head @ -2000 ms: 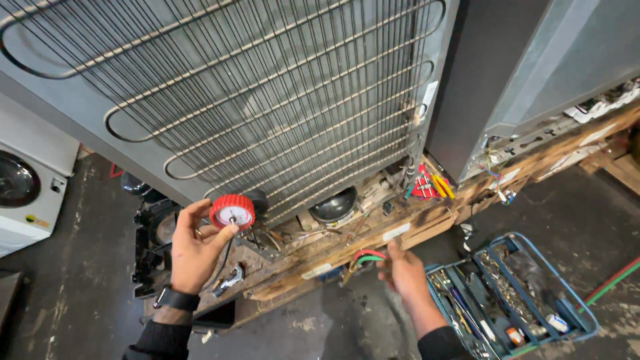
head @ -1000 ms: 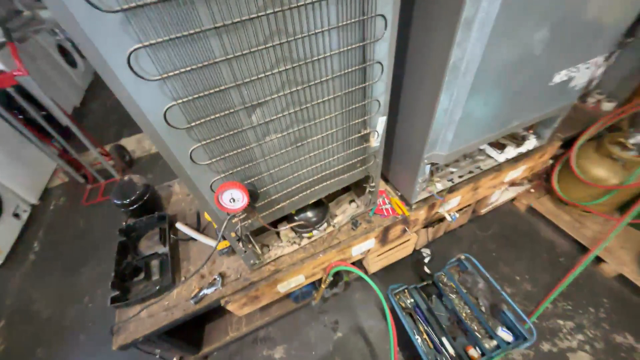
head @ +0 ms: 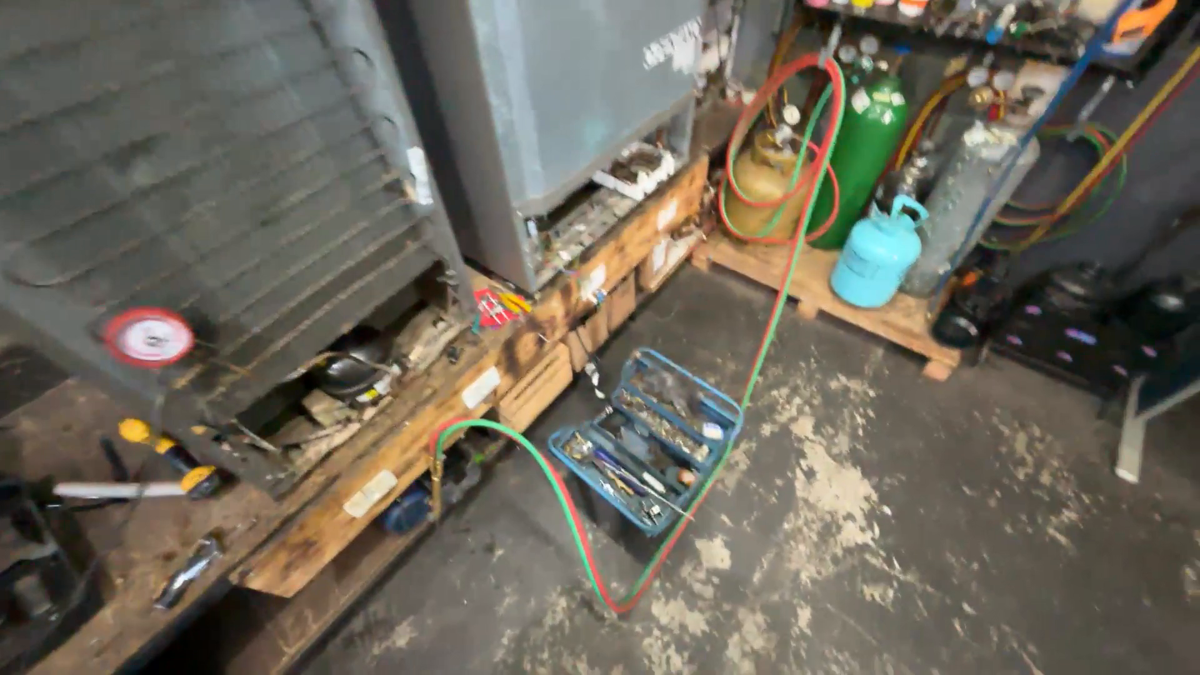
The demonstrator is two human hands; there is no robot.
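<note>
Neither my left hand nor my right hand is in view. A red-rimmed pressure gauge [head: 148, 337] rests against the lower back of a grey refrigerator [head: 216, 141]. Below that refrigerator's coil, a black compressor [head: 352, 366] sits in the open base. Red and green twin hoses [head: 562, 497] run from a brass torch handle [head: 436, 478] at the bench edge down to the floor and up to the gas cylinders. A yellow and black tool [head: 169, 455] lies on the wooden bench beside a white rod [head: 122, 489]. Red-and-yellow-handled tools [head: 502, 307] lie near the refrigerator's corner.
An open blue toolbox [head: 647, 441] full of tools stands on the floor. On a pallet [head: 816, 291] stand a green cylinder [head: 862, 150], a tan cylinder [head: 764, 183], a grey cylinder [head: 975, 187] and a light blue refrigerant tank [head: 877, 253]. A second grey appliance [head: 600, 94] stands on the bench.
Two seconds ago my left hand held the gauge and my right hand was at the torch hoses; both hands have since left view. The view has swung right, showing the cylinders.
</note>
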